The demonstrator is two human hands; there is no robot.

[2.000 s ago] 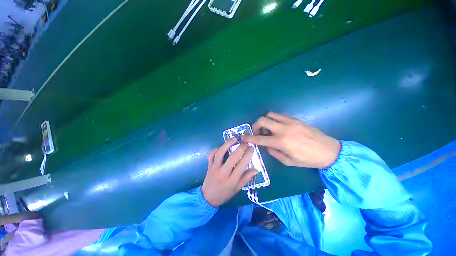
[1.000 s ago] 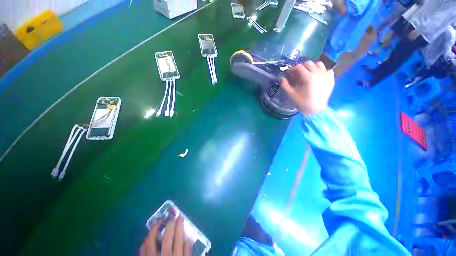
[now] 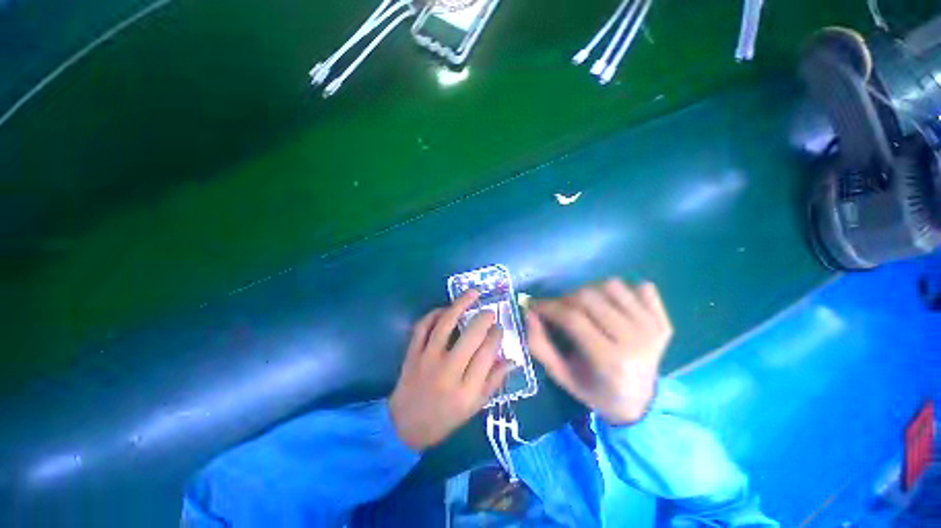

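The power bank housing [image 3: 523, 369], a white-edged open shell, lies on the dark green bench in front of me. White cables [image 3: 503, 433] trail from its near end. My left hand [image 3: 439, 376] holds it from the left, fingers spread over the inside and covering part of it. My right hand [image 3: 609, 351], slightly blurred, is just right of the housing. Its thumb and index finger pinch a tiny yellowish piece, likely tape [image 3: 524, 299], at the housing's upper right edge.
On the brighter green belt, another open unit [image 3: 446, 39] with cables is cut off by the top edge. More white cables [image 3: 616, 39] hang into view farther right. A small curled scrap [image 3: 568, 198] lies beyond my hands. A grey-black tape dispenser [image 3: 872, 196] stands at the right.
My right hand has come back from the tape dispenser to the housing, now with a tiny yellowish piece at its fingertips. My left hand remains on the housing. The view has turned back down to the work.
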